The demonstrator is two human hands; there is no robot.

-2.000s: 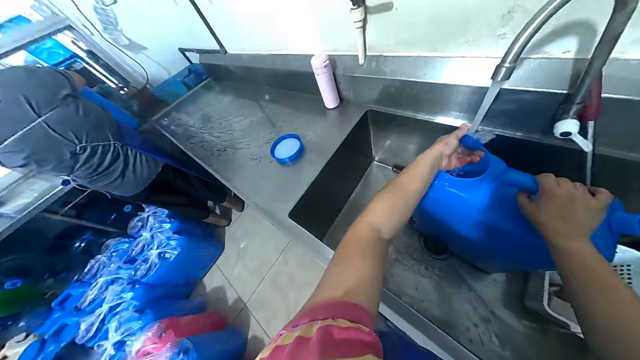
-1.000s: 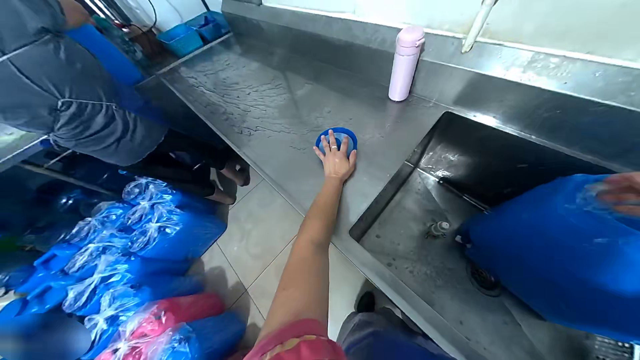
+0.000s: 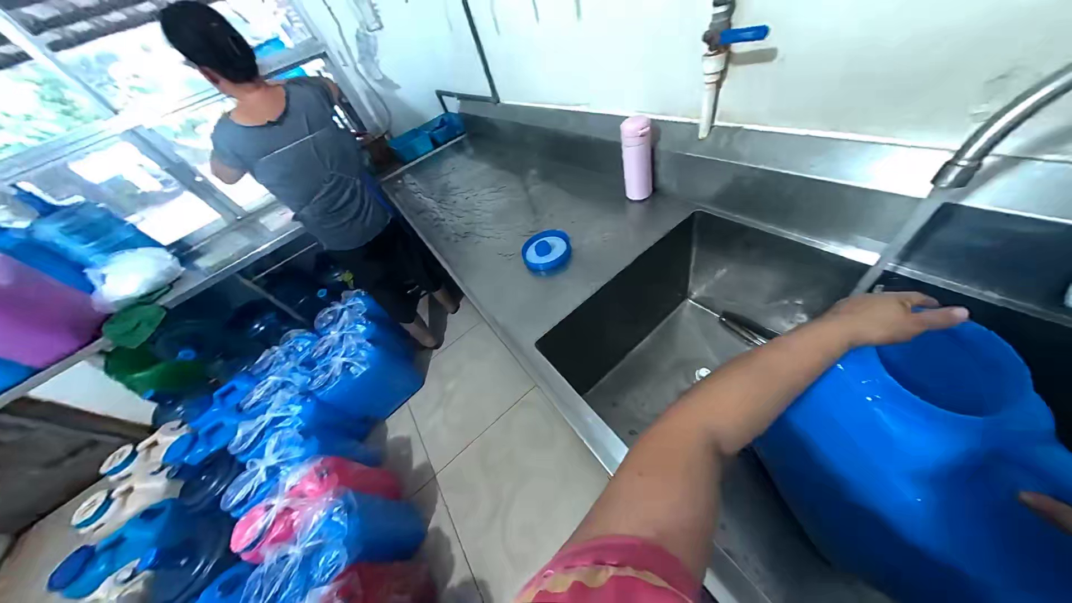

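A large blue plastic water container (image 3: 888, 469) stands in the steel sink at the right, its wide round mouth uncapped and facing up. My left hand (image 3: 892, 320) rests at the rim beside that mouth, near the water that runs from the curved metal faucet (image 3: 959, 172); whether its fingers grip the rim cannot be told. Of my right hand (image 3: 1047, 509) only fingertips show at the right edge, against the container's side. On the steel counter, left of the sink, lies a round blue lid (image 3: 546, 251) with a paler centre. A pink bottle (image 3: 636, 159) stands behind it.
Several blue and pink containers with plastic-wrapped tops (image 3: 335, 402) crowd the floor at the left. Beyond them a person in a grey shirt (image 3: 310, 159) stands by the window. The sink's front edge (image 3: 578, 427) runs between me and the basin. A blue-handled valve (image 3: 741, 34) is on the wall.
My left hand has moved from the blue lid on the counter to the container's mouth. The container stands more upright than two seconds ago. The view has swung upward.
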